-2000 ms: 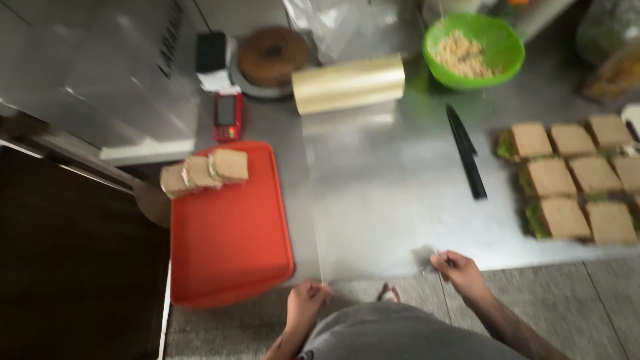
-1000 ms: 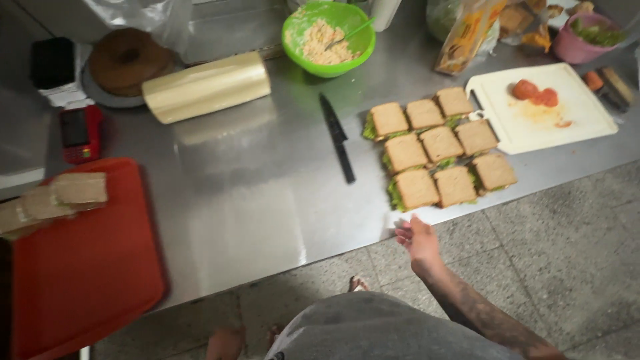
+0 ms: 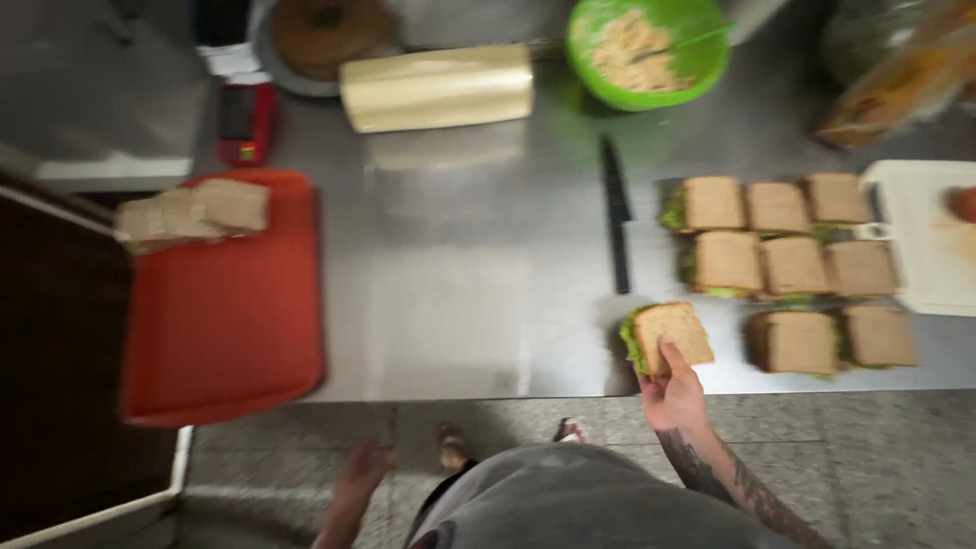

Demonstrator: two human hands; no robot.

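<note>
My right hand [image 3: 673, 389] grips a sandwich with lettuce [image 3: 675, 335] near the front edge of the steel counter, thumb on top of the bread and fingers beneath. Just right of it, several more sandwiches [image 3: 795, 267] lie in rows. A black knife [image 3: 616, 213] lies beyond the held sandwich, a little to its left. My left hand [image 3: 366, 465] hangs blurred in front of the counter, over the floor, with nothing visible in it. Nearest to it is the red tray [image 3: 229, 335], which bears several wrapped sandwiches [image 3: 194, 210] at its back left corner.
At the back are a yellowish wrapped roll [image 3: 438, 88], a green bowl of filling [image 3: 648, 53] with a utensil, a brown round cake [image 3: 332, 34] and a red card reader [image 3: 245, 122]. A white cutting board [image 3: 926, 252] and a bread bag [image 3: 892, 76] are at the right.
My right hand has taken hold of the sandwich at the front left of the rows and moved it left, off its place. The view has swung right, then partly back left.
</note>
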